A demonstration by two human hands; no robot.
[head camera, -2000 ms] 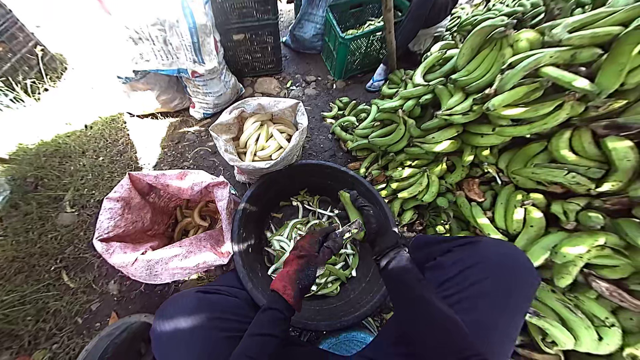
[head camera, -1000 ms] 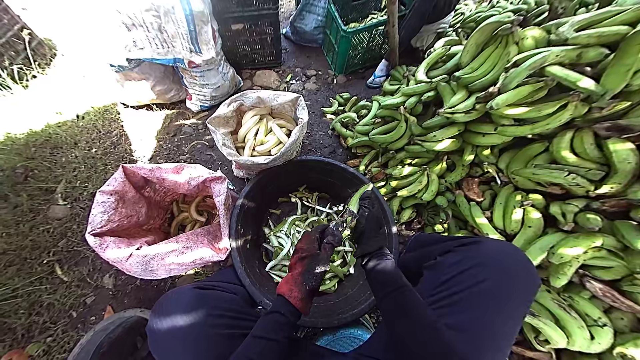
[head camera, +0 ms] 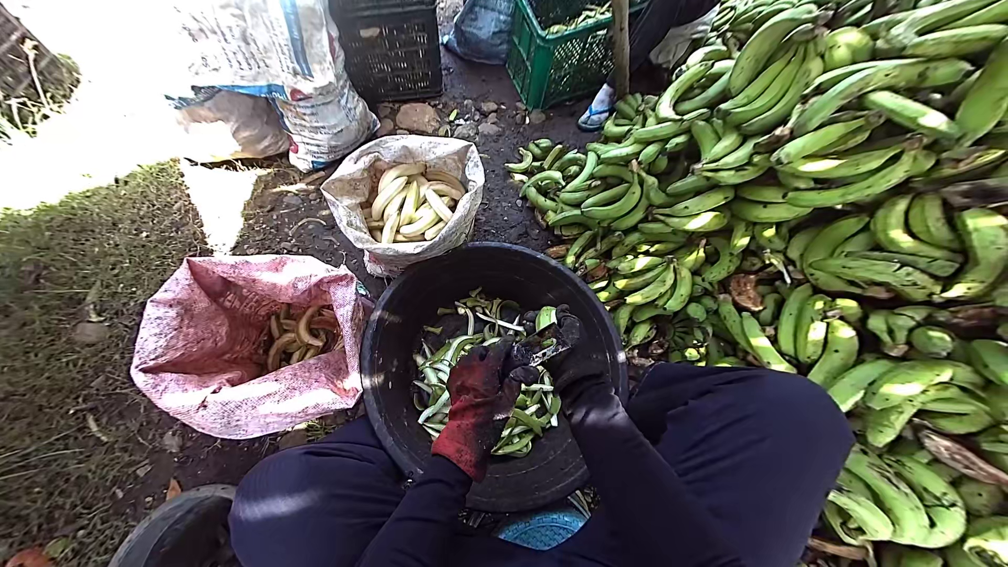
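Note:
A black plastic basin [head camera: 494, 492] between my legs holds green and white strips of banana peel [head camera: 520, 429]. Over it, my left hand [head camera: 478, 398], in a red and black glove, is closed on what looks like the handle of a small knife or peeler [head camera: 543, 354]. My right hand [head camera: 571, 354], in a dark glove, grips a green banana [head camera: 545, 316], whose upper end shows above the fingers. The blade-like part lies against the banana. Fingers and glove hide most of the banana and the tool's exact shape.
A white sack [head camera: 465, 169] of peeled bananas stands beyond the basin, a pink sack [head camera: 157, 346] with brownish pieces at left. A pile of green bananas [head camera: 732, 189] fills the right. Farther off are a green crate [head camera: 535, 71], a black crate [head camera: 394, 47] and another person's foot [head camera: 598, 106].
The banana showed longer above my right hand two seconds ago; now only a short end shows. Both hands have stayed over the basin, shifting slightly.

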